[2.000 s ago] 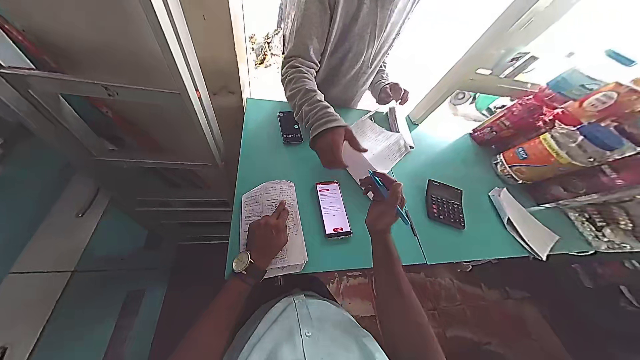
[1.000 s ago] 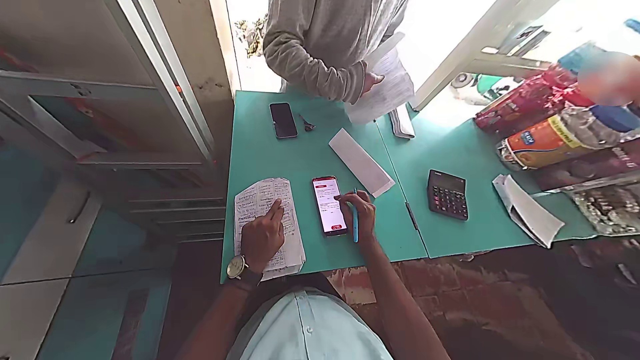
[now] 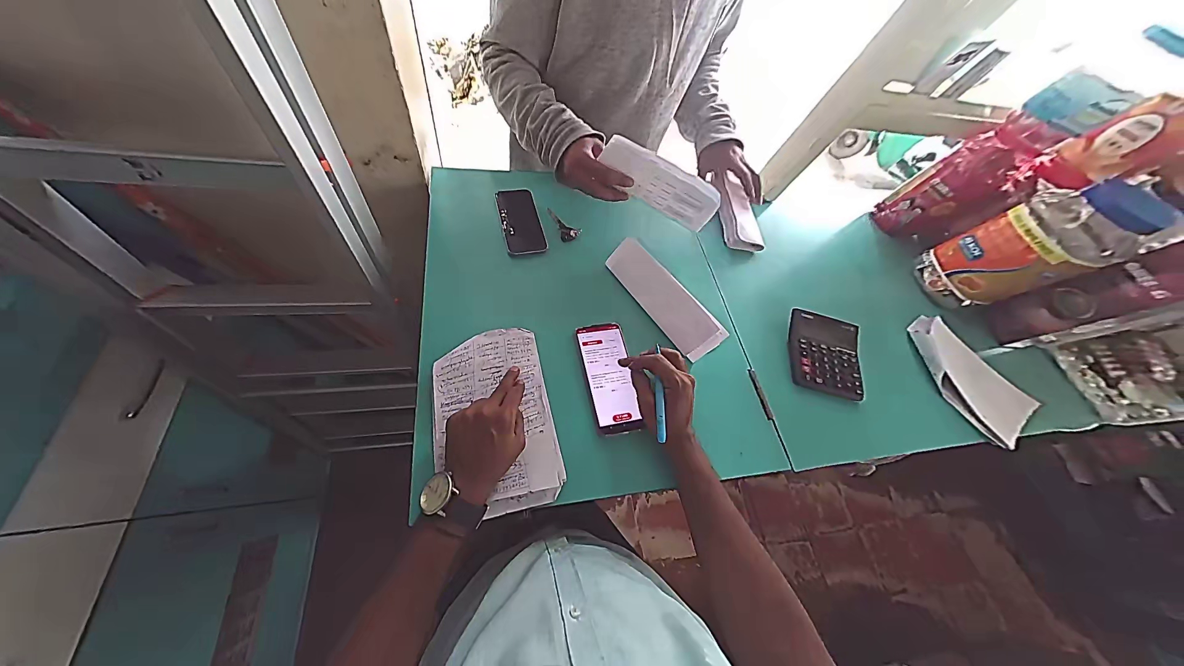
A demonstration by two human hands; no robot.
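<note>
My left hand (image 3: 486, 442) rests on a stack of handwritten sheets (image 3: 546, 453), its index finger pointing at the writing; a wristwatch is on that wrist. Between my hands a smartphone (image 3: 606, 393) lies face up with its screen lit. My right hand (image 3: 671, 393) holds a blue pen (image 3: 659, 407), and a finger is at the screen's right edge. Just beyond it lies a folded white paper (image 3: 666, 296). To the right is a black calculator (image 3: 826, 356) on the green table (image 3: 647, 472).
Across the table a person in a grey sweatshirt (image 3: 615, 69) holds a paper (image 3: 661, 180), other hand on folded papers (image 3: 738, 217). A dark phone (image 3: 521, 222) and keys (image 3: 564, 227) lie nearby. Packaged goods (image 3: 1017, 250) and a folded paper (image 3: 971, 379) are at right.
My right hand, at first by a paper near the other person's hand, has come down to the lit phone. The folded white paper now lies on the table. The other person's hand has reached the folded papers.
</note>
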